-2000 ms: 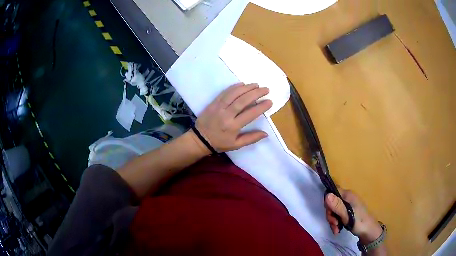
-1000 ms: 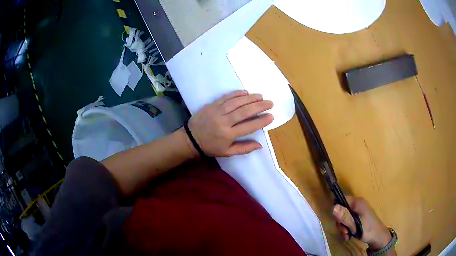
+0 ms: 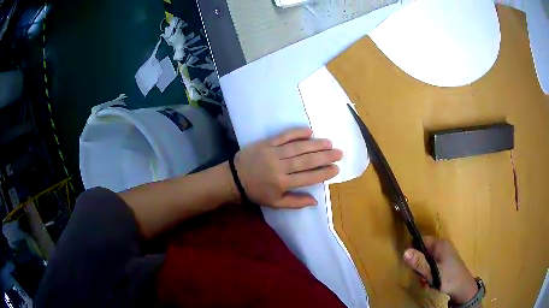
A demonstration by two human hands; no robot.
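Note:
The tan card pattern [image 3: 469, 222] lies on white sheet material [image 3: 265, 96]. My left hand [image 3: 289, 168] lies flat, fingers apart, on the white beside the armhole curve, holding nothing. My right hand [image 3: 448, 267] grips the handles of the long dark shears [image 3: 385, 168] at the lower right. Their blades look closed and lie over the pattern, with the tip at the armhole edge. A dark bar weight [image 3: 472, 141] sits on the pattern, with a thin red stick [image 3: 515, 183] below it.
A white bucket [image 3: 198, 135] stands on the green floor at left, with white scraps [image 3: 158, 75] above it. A yellow wire frame [image 3: 36, 201] is at lower left. The metal table edge [image 3: 226, 42] runs at upper left, with a white object [image 3: 290, 2] on the table at the top.
The view has shifted, so the pattern and weight sit lower and more neckline shows. The shears' tip has moved up along the armhole edge. My left hand stays on the white material.

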